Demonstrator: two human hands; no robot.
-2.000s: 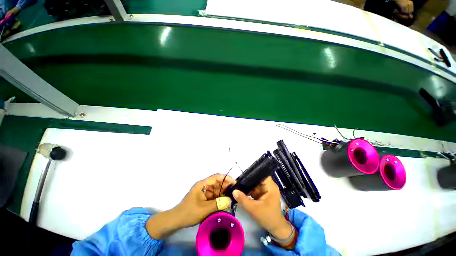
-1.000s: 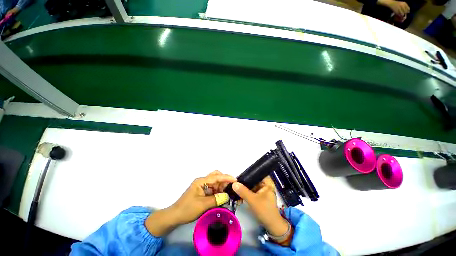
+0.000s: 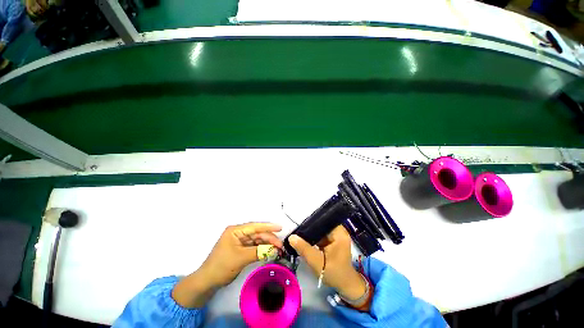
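Note:
A dryer body with a pink end ring (image 3: pixel 270 296) is at the bottom centre, ring facing up. My right hand (image 3: pixel 333 259) holds a black handle shell (image 3: pixel 320 221) just above the body, slanting up to the right. My left hand (image 3: pixel 234 256), with a yellow finger cot (image 3: pixel 266 252), has its thumb and fingers at the lower end of the shell, by the lead wires at the neck. My fingers partly hide the joint. A thin wire sticks up left of the shell.
Loose black handle shells (image 3: pixel 373 208) lie just right of the held one. Two more pink-ringed bodies (image 3: pixel 451 179) lie further right. A mallet (image 3: pixel 56 246) lies at far left. The green belt (image 3: pixel 256 115) runs behind the bench, with a metal post (image 3: pixel 41 138) at left.
The camera view has shifted a little. My left fingers have spread slightly at the joint, while my right hand still holds the handle shell over the body.

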